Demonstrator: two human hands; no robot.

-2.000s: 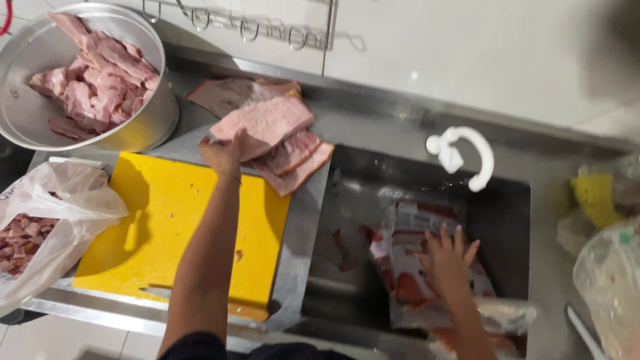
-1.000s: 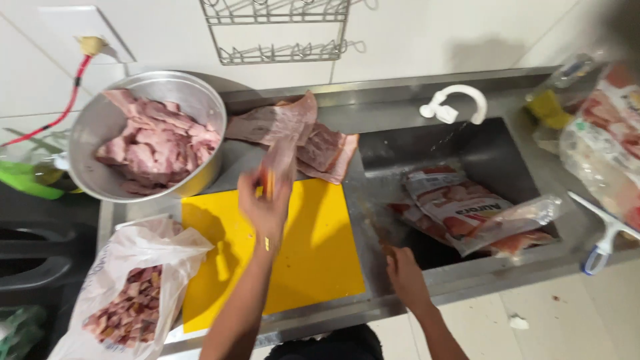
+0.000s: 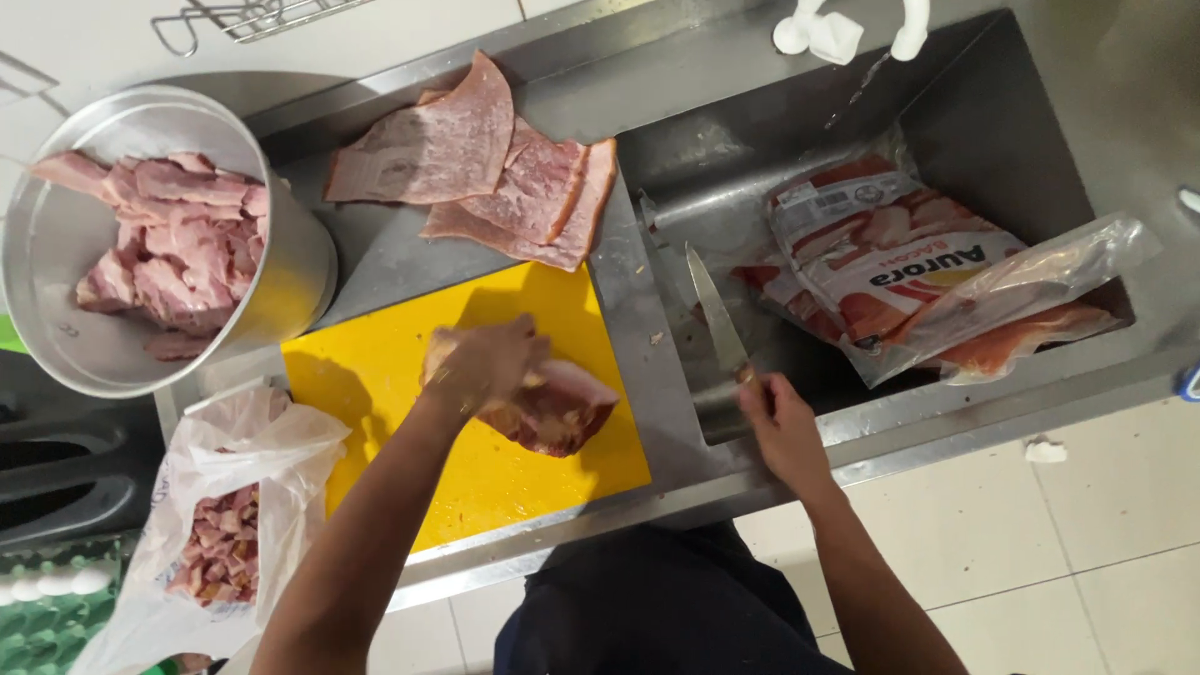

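Note:
My left hand [image 3: 487, 366] is blurred and lies on top of a thick piece of bacon [image 3: 553, 408] on the yellow cutting board [image 3: 487, 483]; whether its fingers grip the meat I cannot tell. In my right hand [image 3: 787, 431] is a kitchen knife [image 3: 714, 309], held by its handle over the left front edge of the sink, blade pointing away from me. Flat slabs of bacon rind [image 3: 431, 145] overlap on the steel counter behind the board.
An aluminium pot [image 3: 305, 253] of meat pieces stands at the left. Below it, a plastic bag [image 3: 300, 459] holds diced meat. Bacon packages [image 3: 900, 234] lie in the sink [image 3: 750, 187], under a white faucet [image 3: 909, 33]. A wire rack [image 3: 253, 19] hangs on the wall.
The right hand was on the packages two seconds ago and now holds the knife. My left hand has moved from the slabs behind the board to the thick bacon piece on it.

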